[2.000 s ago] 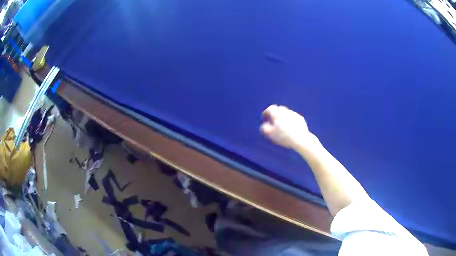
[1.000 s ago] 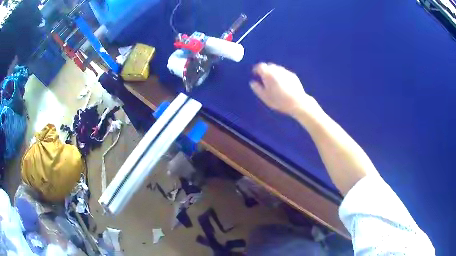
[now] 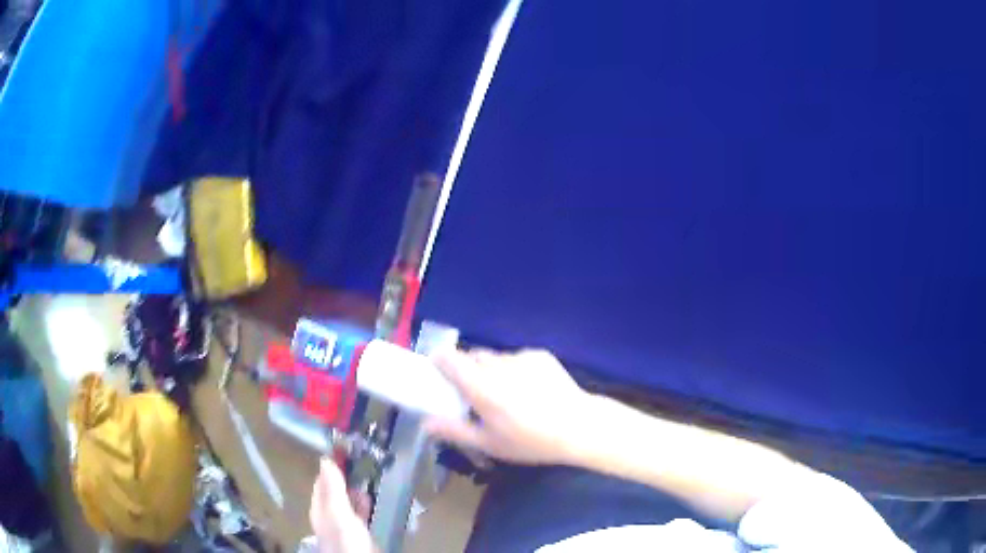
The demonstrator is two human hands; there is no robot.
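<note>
The end cutter, red and white with a white cylinder, is at the near table edge, in line with the pale cutter rail that runs up across the navy fabric ply. My right hand is closed around the right end of the white cylinder. My left hand is at the bottom, partly cut off, close to the cutter's lower side; blur hides whether it grips. The rail's near end sticks out past the table edge.
A yellow weight block lies left of the cutter at the table edge. A light blue roll is at upper left. A yellow-orange bag and scraps lie on the floor. The brown table edge runs to the right.
The view has swung toward the table end. My right hand has moved from over the cloth to the cutter's white cylinder. The cutter is nearer, and my left hand has come into view.
</note>
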